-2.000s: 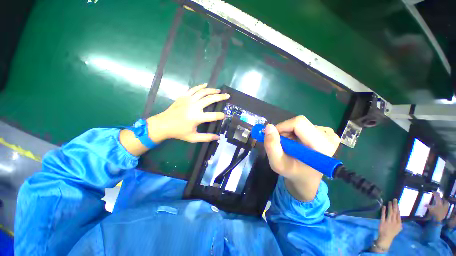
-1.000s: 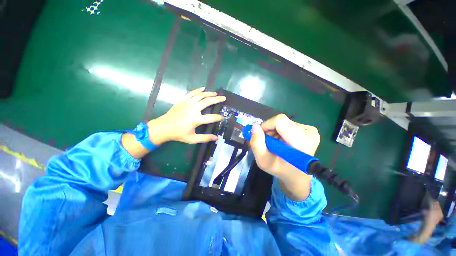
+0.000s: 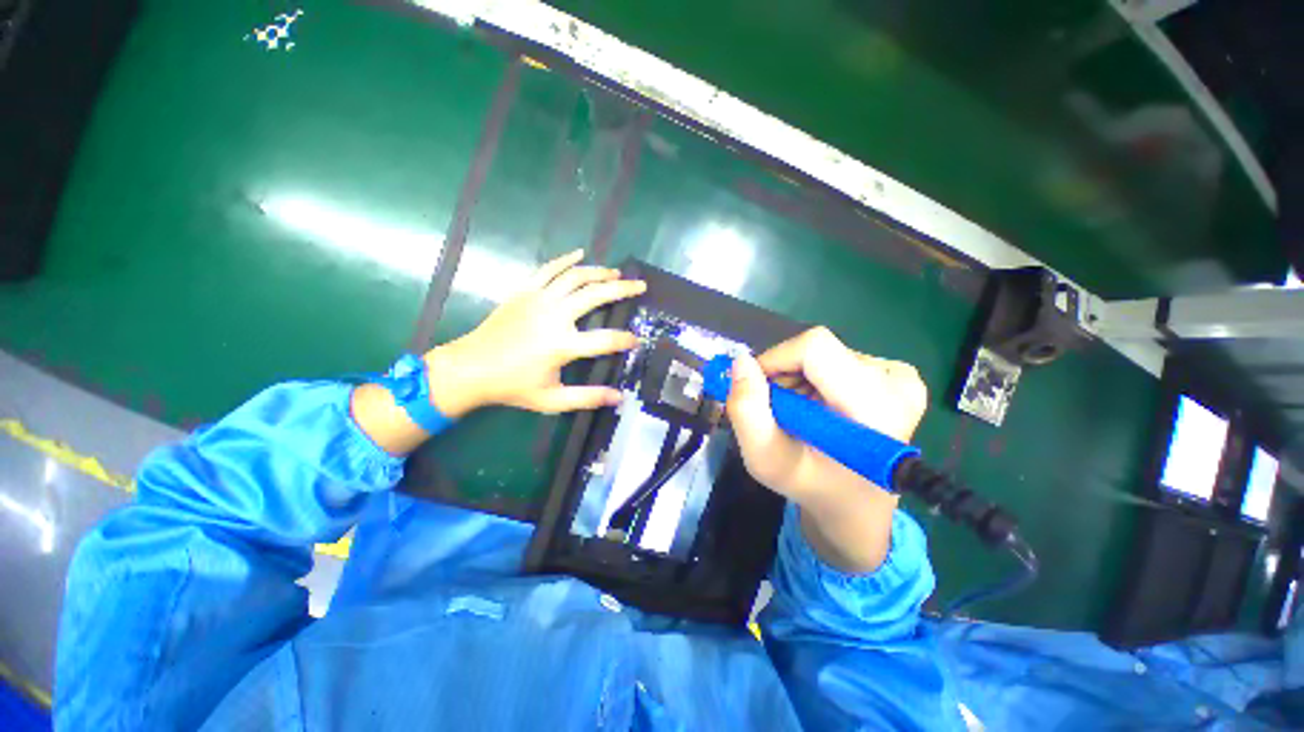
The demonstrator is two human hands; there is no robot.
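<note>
An open tablet unit [image 3: 612,465], silver-white inside with black strips, lies in a black foam tray [image 3: 732,565] in front of me. A circuit board [image 3: 691,339] runs along its far end. My right hand [image 3: 844,415] holds the soldering iron [image 3: 837,433] by its blue handle like a pen. The handle's front end is over the board area; the metal tip cannot be made out. My left hand [image 3: 536,343] lies with spread fingers on the tray's left edge, fingertips at the board's left end. It wears a blue wrist strap [image 3: 415,393].
A black iron stand [image 3: 1033,315] is at the right by the pale rail [image 3: 844,169], with a speckled square [image 3: 988,386] before it. Other units [image 3: 1194,446] in black trays lie far right. A dark slab [image 3: 57,129] is at the far left.
The iron and my right hand have moved left along the board since two seconds ago, then barely shifted. My left hand stays about in place. Another person's hands at far right have left view.
</note>
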